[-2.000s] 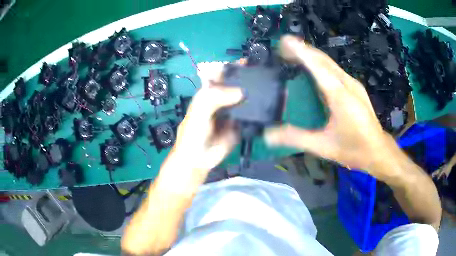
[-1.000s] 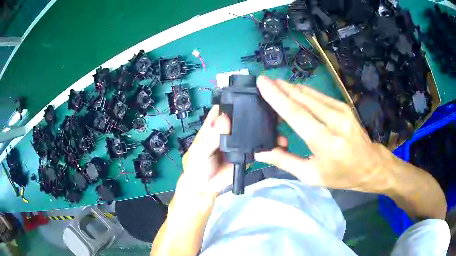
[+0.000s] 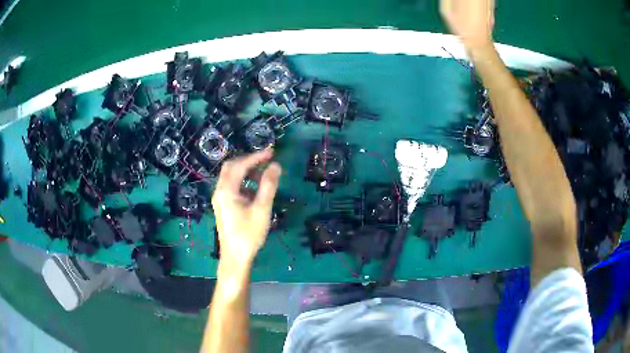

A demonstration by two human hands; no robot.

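Note:
Wired modules [image 3: 328,103] with ring centres lie on the green bench, several of them near my left hand. My left hand [image 3: 245,200] is above the bench with thumb and fingers apart; a dark part shows in the gap between them, with no sign of a grip on it. My right hand [image 3: 470,17] is stretched past the white rail at the top edge; its fingers are cut off or blurred, so any held item cannot be seen. The white fan-shaped brush [image 3: 418,169] lies at the middle right with its dark handle towards me.
A heap of black parts [image 3: 580,138] stands at the right, partly behind my right forearm. The white rail [image 3: 359,43] curves along the far side, with a darker green belt [image 3: 276,14] beyond. A blue crate [image 3: 510,303] and a stool [image 3: 65,281] are below the bench.
The black module is no longer seen between my hands. My right hand has moved far forward past the rail; my left hand has moved left over the modules. The view has shifted, uncovering the brush.

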